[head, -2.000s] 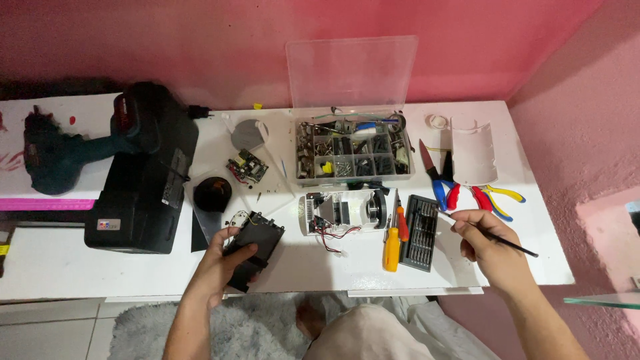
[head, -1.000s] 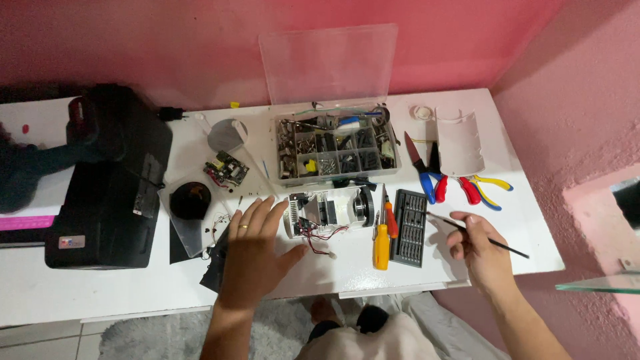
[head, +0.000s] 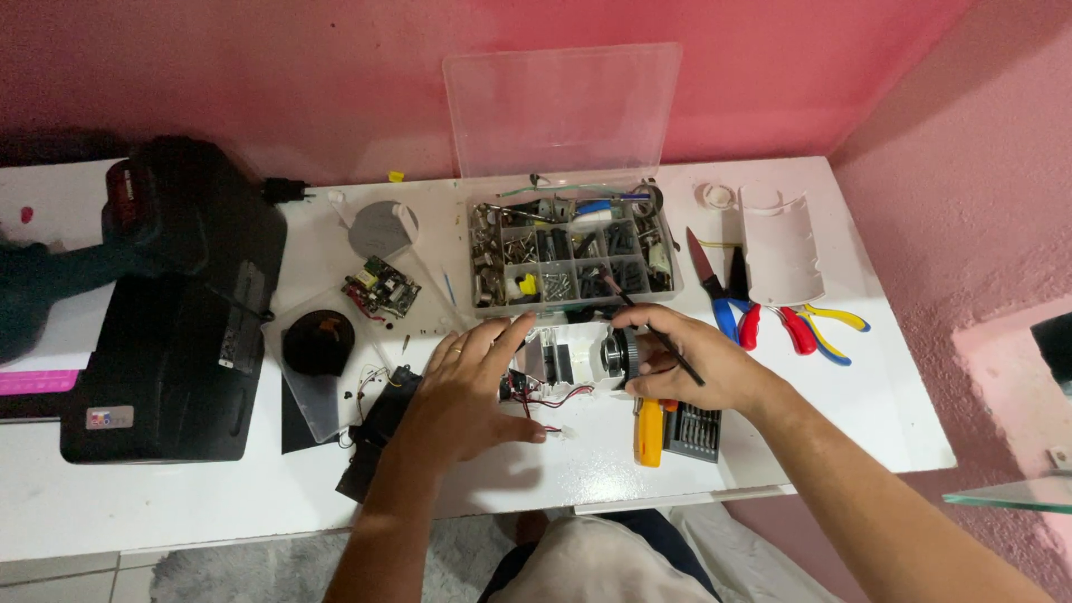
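Note:
A white plastic device housing [head: 579,356] lies on the white table with its inside showing, a black ringed lens [head: 620,356] at its right end and red and black wires [head: 557,400] along its lower edge. My left hand [head: 473,385] is spread over the housing's left end; whether its fingers grip it cannot be told. At the lens end, my right hand [head: 682,356] has its thumb and fingers around the lens side, and a slim dark brush [head: 670,343] is held across its fingers. A black plastic part [head: 377,435] lies left of my left hand.
An open compartment box of screws and parts [head: 578,301] stands behind the housing. Right are pliers [head: 804,331] and a curved white cover [head: 783,251]. A yellow-handled screwdriver [head: 647,431] and bit case [head: 699,434] lie in front. Left are a circuit board [head: 385,287] and black printer [head: 167,360].
My left hand has let go of the black part and moved right to the housing. My right hand, still with the brush, has moved left from beyond the bit case to the lens end.

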